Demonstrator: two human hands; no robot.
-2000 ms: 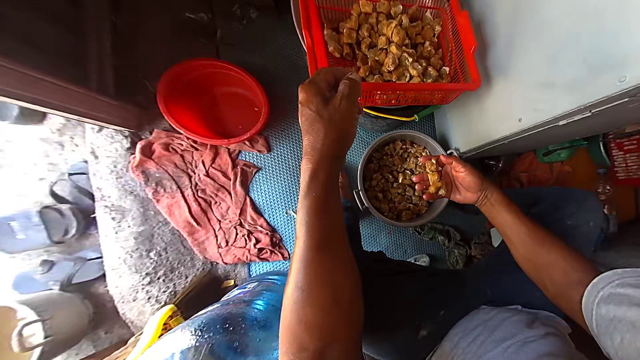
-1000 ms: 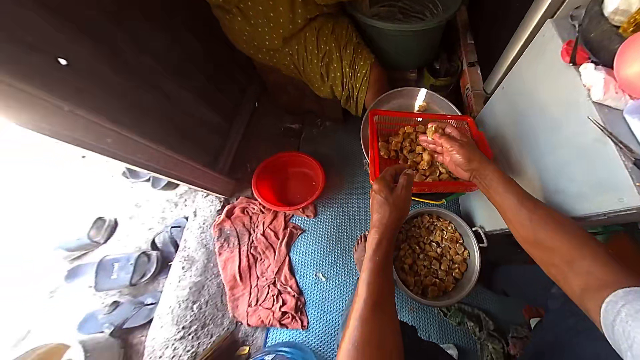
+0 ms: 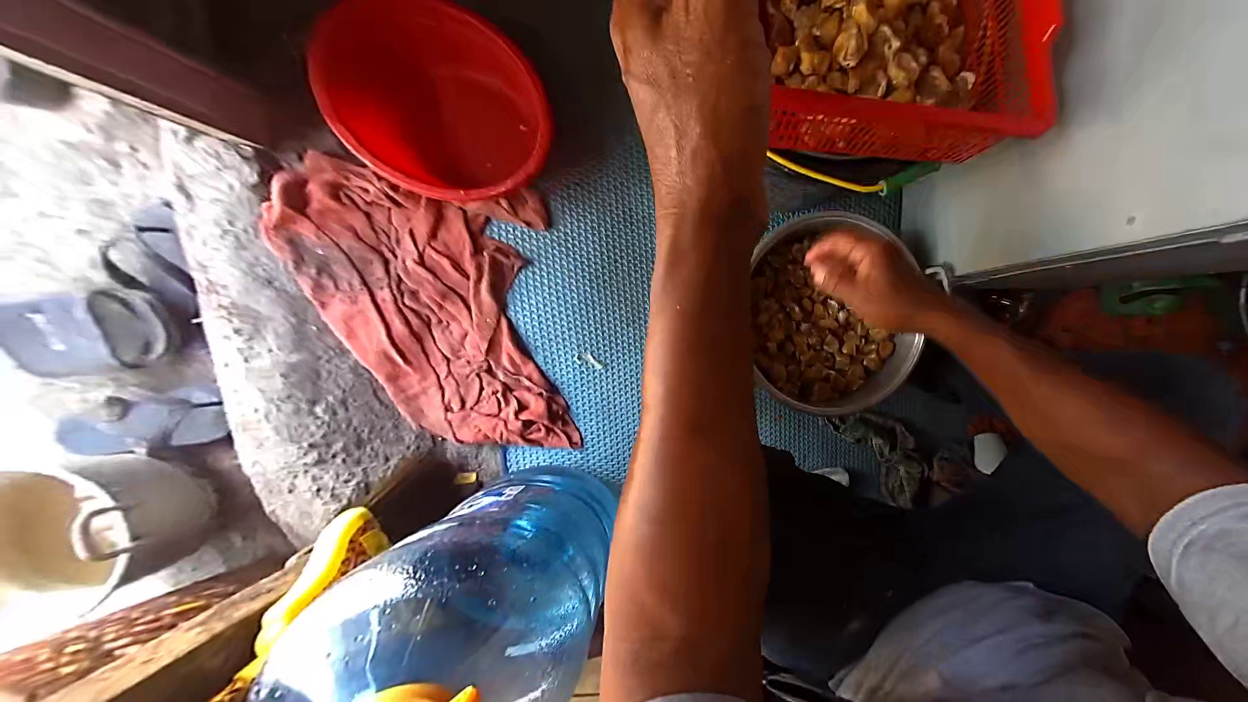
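My right hand (image 3: 868, 278), blurred, is over a metal pot (image 3: 907, 361) full of small brown food pieces (image 3: 814, 356); its fingers are curled and what they hold cannot be made out. My left hand (image 3: 692, 68) is at the top edge of the view, beside a red plastic basket (image 3: 877, 122) that holds larger yellowish-brown pieces (image 3: 858, 49). The left fingers are cut off by the frame. The pot stands on a blue textured mat (image 3: 575, 322), just below the basket. A yellow and green handle (image 3: 829, 177) shows under the basket.
A red plastic basin (image 3: 439, 97) stands at upper left, above a crumpled reddish cloth (image 3: 419, 312). A large blue water bottle (image 3: 458, 595) lies at the bottom. Sandals (image 3: 88, 331) and a pale bucket (image 3: 107, 526) are at far left. A grey metal panel (image 3: 1102, 166) borders the right.
My right hand was at the basket one second ago and is now over the pot. The view has shifted downward, so the person in patterned clothing seen then is out of view.
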